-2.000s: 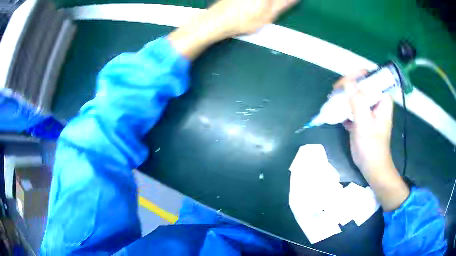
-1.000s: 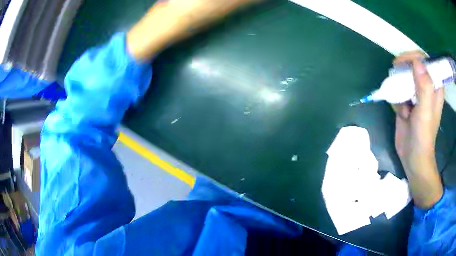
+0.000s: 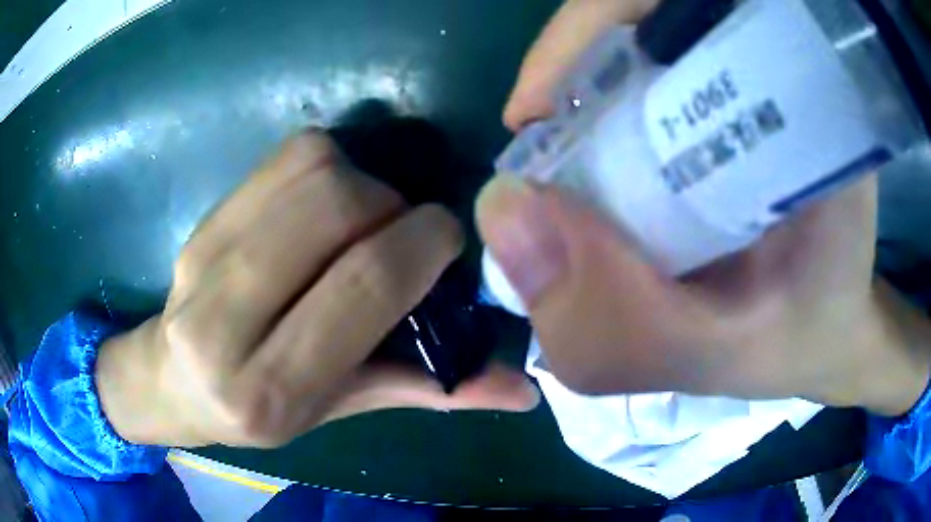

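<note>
My left hand [image 3: 296,296] holds a small glossy black housing [image 3: 449,331] between fingers and thumb, at the middle of the view. My right hand [image 3: 653,306] grips a white glue bottle [image 3: 704,143] with a printed label, close to the camera. The bottle's nose points down and left toward the housing. The needle tip is hidden or too blurred to tell, so I cannot tell whether it touches the housing.
A white crumpled sheet [image 3: 653,433] lies on the dark green bench [image 3: 255,51] under and below my right hand. A white strip [image 3: 61,46] runs along the bench at the upper left. A yellow floor line shows at the lower left.
My left hand has come back from the far side and now holds the black housing. My right hand has brought the bottle in beside it, closer to the camera.
</note>
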